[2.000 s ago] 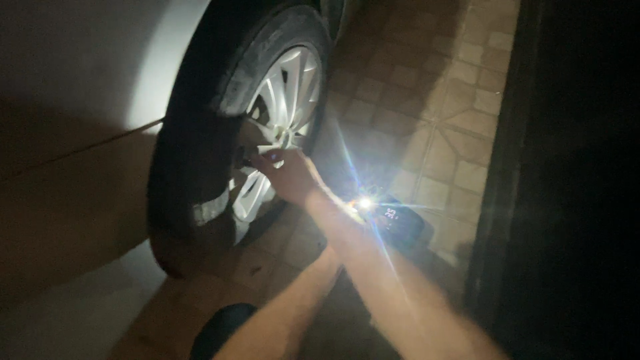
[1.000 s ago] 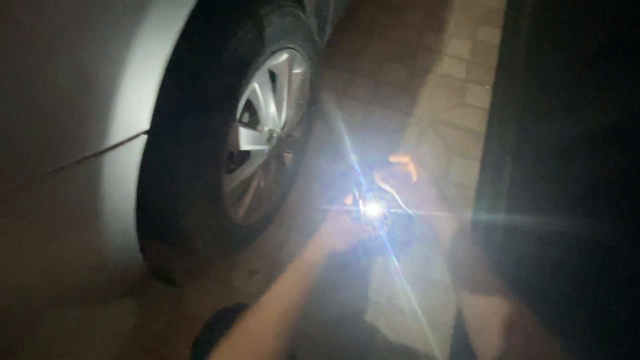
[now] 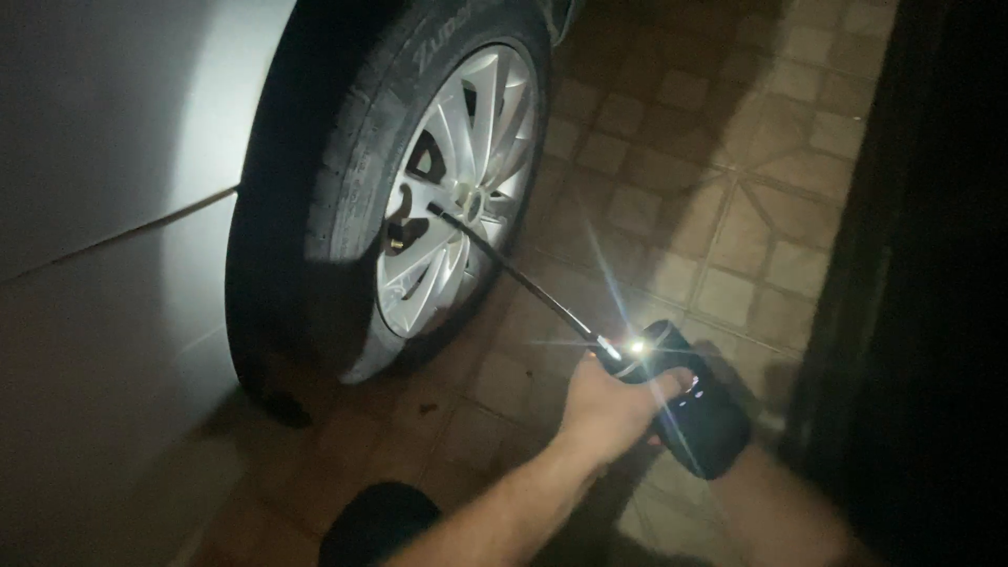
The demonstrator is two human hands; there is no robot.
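Note:
My left hand grips a black handheld device, likely a portable tyre inflator, with its thumb on the face near small lit marks. A bright lamp shines at the device's end. From that end a thin black hose runs up and left, its dark tip in front of the spokes of a silver alloy wheel. The tip does not plainly touch the valve. My right forearm reaches behind the device; my right hand is hidden there. A black tyre surrounds the wheel.
A light-coloured car body panel fills the left side. Patterned paving tiles lie beside the wheel. A dark upright surface or edge borders the right. A dark rounded thing shows at the bottom, beside my left forearm.
Two seconds ago one hand was at the wheel; now both arms are at the device, away from the wheel. The hose now shows extended from the device toward the spokes.

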